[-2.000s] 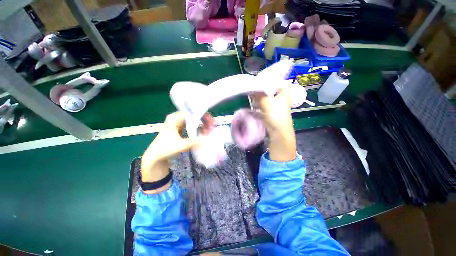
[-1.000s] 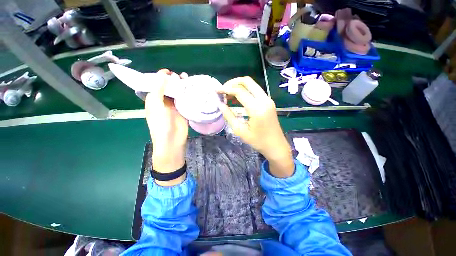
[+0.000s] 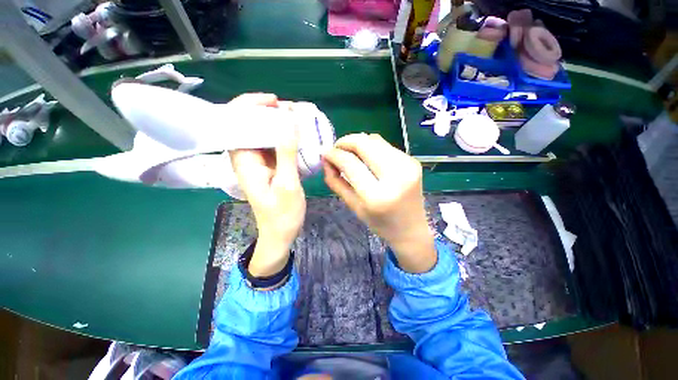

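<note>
White headphones point(image 3: 201, 130) are held up above the black work mat point(image 3: 334, 297), with the cat-ear headband pointing left. My left hand point(image 3: 271, 178) is closed around the headphones near the cups. One ear cup point(image 3: 316, 137) faces right, with small grey marking on it. My right hand point(image 3: 379, 182) has its thumb and fingers pinched together at the cup's right edge. Whether film is between those fingers cannot be told. The pink cushions are hidden.
Crumpled white tissue point(image 3: 459, 228) lies on the mat's right. Dark divider pads point(image 3: 624, 230) are stacked at right. Behind are a blue parts bin point(image 3: 483, 78), solvent bottle point(image 3: 544, 130), round pink-white item point(image 3: 476, 133) and metal frame point(image 3: 67, 78). White bands point(image 3: 134, 364) show at lower left.
The headphones were turned from a raised, arched pose; since the last earlier frame, the headband has swung broadside and the cup face has turned right. My right fingers have closed in at the cup's edge.
</note>
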